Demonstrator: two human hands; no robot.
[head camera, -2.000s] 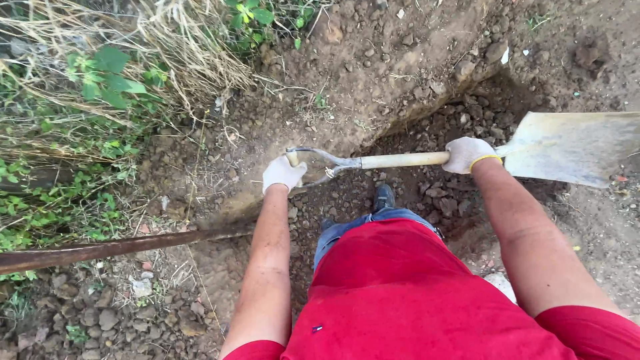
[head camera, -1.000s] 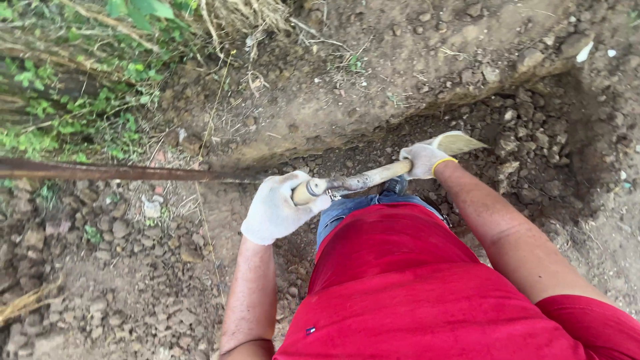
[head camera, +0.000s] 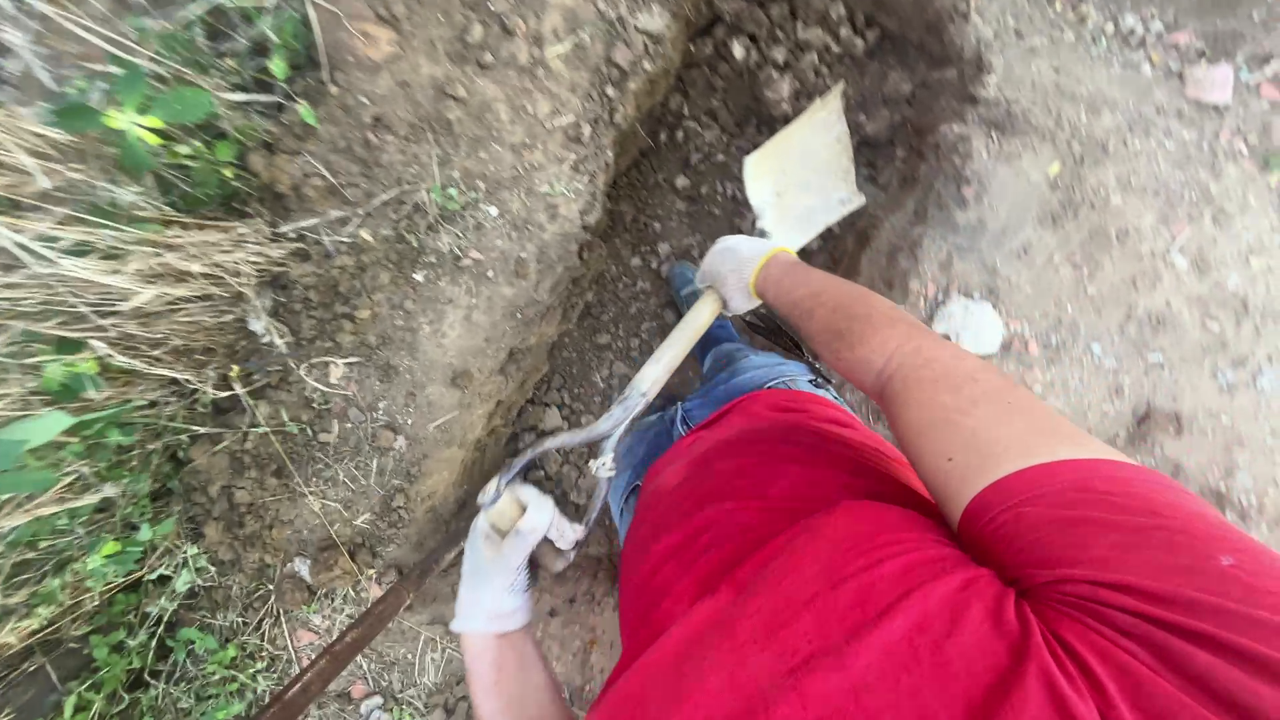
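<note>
A shovel with a wooden shaft (head camera: 675, 350) runs diagonally across my body. My left hand (head camera: 505, 560), in a white knit glove, grips the D-shaped handle at its lower left end. Low on the shaft, close to the blade, my gloved right hand (head camera: 737, 272) is closed around the wood. The pale square shovel blade (head camera: 803, 172) is over loose soil in the trench (head camera: 750, 60), with no heap of earth visible on it. My legs in jeans stand in the trench, one boot (head camera: 684, 284) showing just left of my right hand.
A raised dirt edge (head camera: 530, 390) borders the trench on the left. Dry grass (head camera: 110, 270) and green weeds lie beyond it. A rusty metal bar (head camera: 350, 645) slants in at lower left, near my left hand. On the right bank rests a pale stone (head camera: 969, 325).
The shovel blade, pointing right two seconds ago, looked foreshortened beside my right hand one second ago and now points up and right over the trench. Both hands still hold the shovel. The view has turned.
</note>
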